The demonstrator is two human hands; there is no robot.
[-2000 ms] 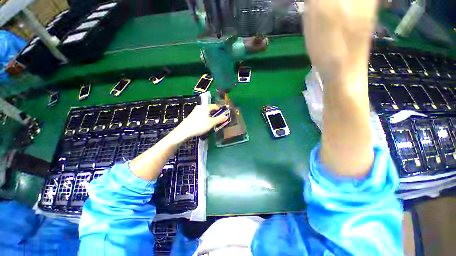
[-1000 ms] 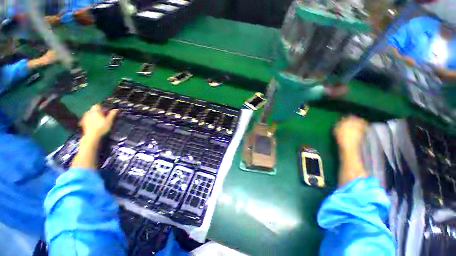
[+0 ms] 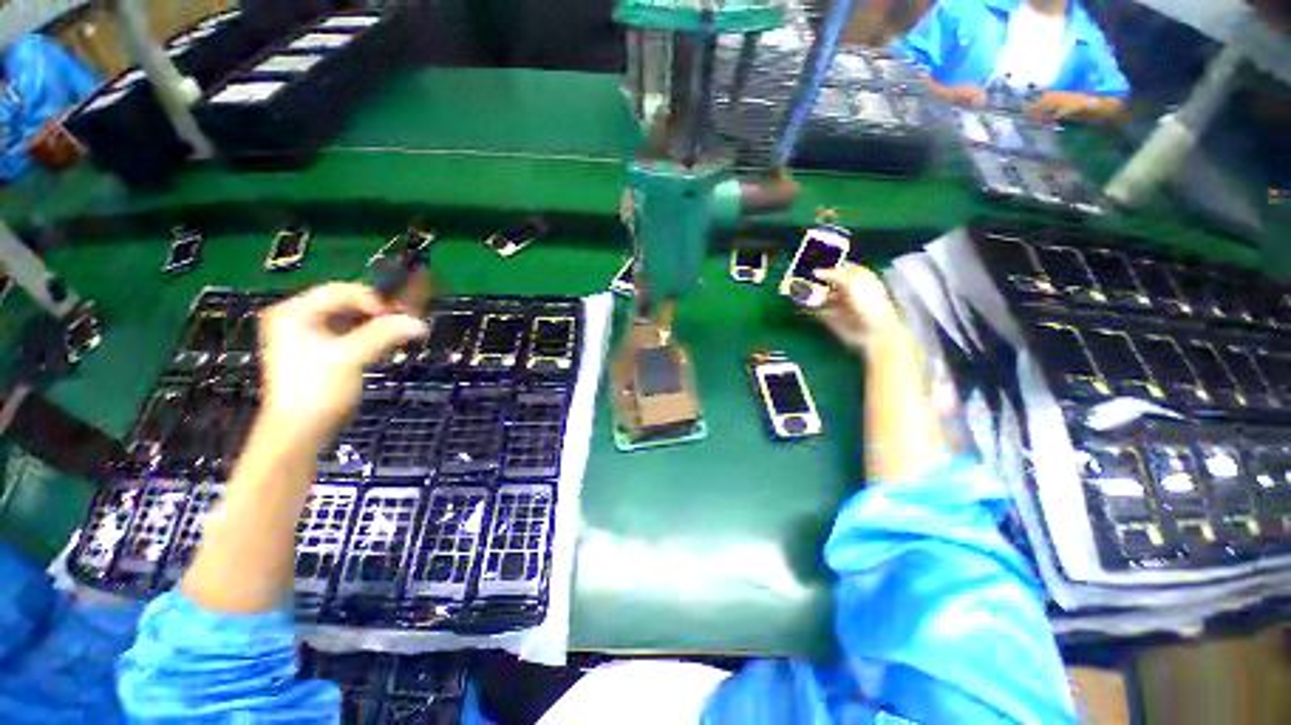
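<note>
My right hand [image 3: 861, 309] holds a phone unit [image 3: 817, 265] with a pale rim and dark screen by its lower end, above the green surface right of the press. My left hand [image 3: 326, 347] is raised over the parts tray [image 3: 425, 628] and holds a small dark housing part [image 3: 402, 281], blurred, between thumb and fingers. The tray has filled pockets along its back row. Another phone unit [image 3: 784, 397] lies face up right of the press fixture [image 3: 654, 385], whose brown block shows nothing pale on it.
The green bench press [image 3: 671, 227] stands over the fixture. Several phone units, one at the left [image 3: 288, 249], lie along the back. A tray stack [image 3: 1133, 425] with ragged white sheets [image 3: 977, 340] is at the right. Another worker's hands [image 3: 1069, 105] show at the back right.
My left hand has lifted from the tray's left part, now with a dark part. My right hand has moved left from beside the right trays and taken hold of a phone unit. The view has turned.
</note>
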